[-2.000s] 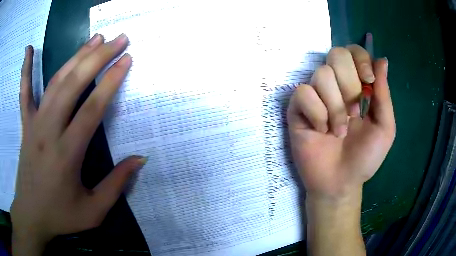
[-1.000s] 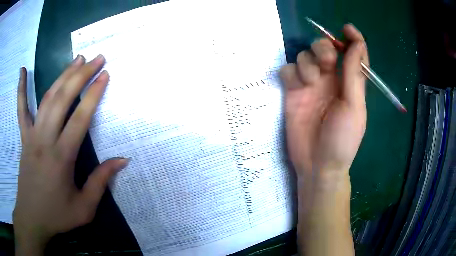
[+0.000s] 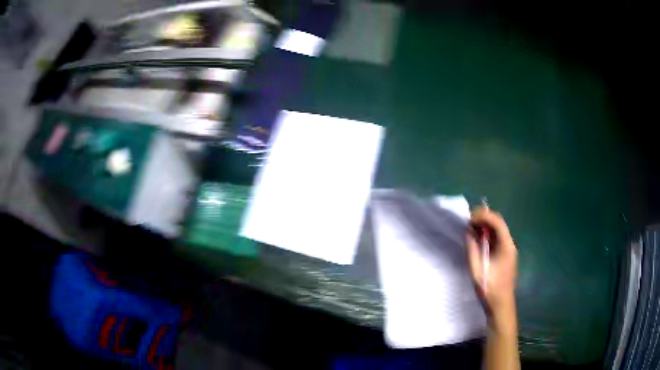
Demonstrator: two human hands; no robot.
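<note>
My right hand (image 3: 496, 253) holds the pen (image 3: 485, 253), blurred, with its red part at the fingers, over the right edge of a printed sheet (image 3: 427, 282). The sheet lies near the front edge of the dark green surface, and its top part looks shaded or lifted; blur hides which. A second white sheet (image 3: 318, 184) lies to its left, too bright to read. My left hand is not in view.
Reels seen edge-on (image 3: 637, 311) stand at the lower right. A green-topped table or box (image 3: 94, 159) with small items is at the left. A blue and red thing (image 3: 108, 314), perhaps clothing, is at the lower left. Blurred pale equipment (image 3: 174, 65) is at the upper left.
The view has swung left and widened, showing more of the surroundings. My left hand has left the picture. My right hand still has the pen, now over the sheet's right edge.
</note>
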